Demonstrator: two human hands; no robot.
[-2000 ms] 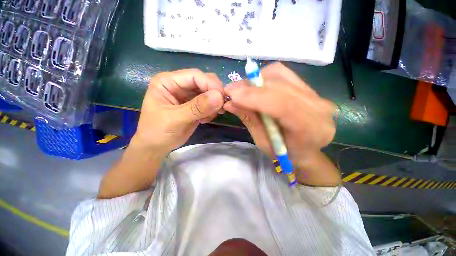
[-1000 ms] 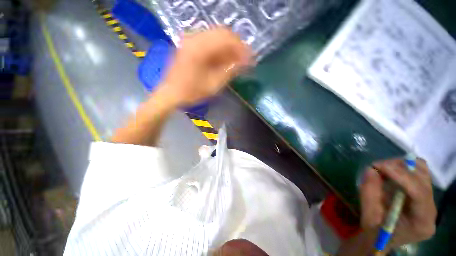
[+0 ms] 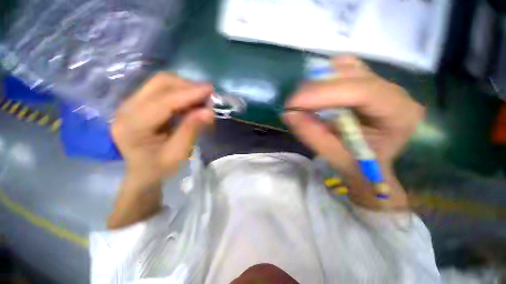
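Observation:
The frame is motion-blurred. My left hand [image 3: 163, 122] pinches a shiny silver frame [image 3: 228, 104] between thumb and fingertips, its free end pointing right. My right hand [image 3: 355, 116] holds the pale-barrelled pen [image 3: 352, 136] with blue ends, lying across the hand with its rear end pointing down towards the wrist. The right thumb and forefinger meet around a thin dark tip or small piece; I cannot tell which. The two hands are apart, both above the bench's near edge. The white parts tray [image 3: 266, 37] with blurred dark specks lies beyond them.
The clear blister tray [image 3: 100, 50] is at the upper left, over blue stools [image 3: 86, 133]. The green bench [image 3: 194, 44] runs across the top. A dark box [image 3: 463, 39] stands right of the white tray. An orange-red object [image 3: 500, 126] is at the right edge.
The view has swung back from the left side to the bench. My left hand has come from over the blister tray with a silver frame now visible. My right hand still holds the pen.

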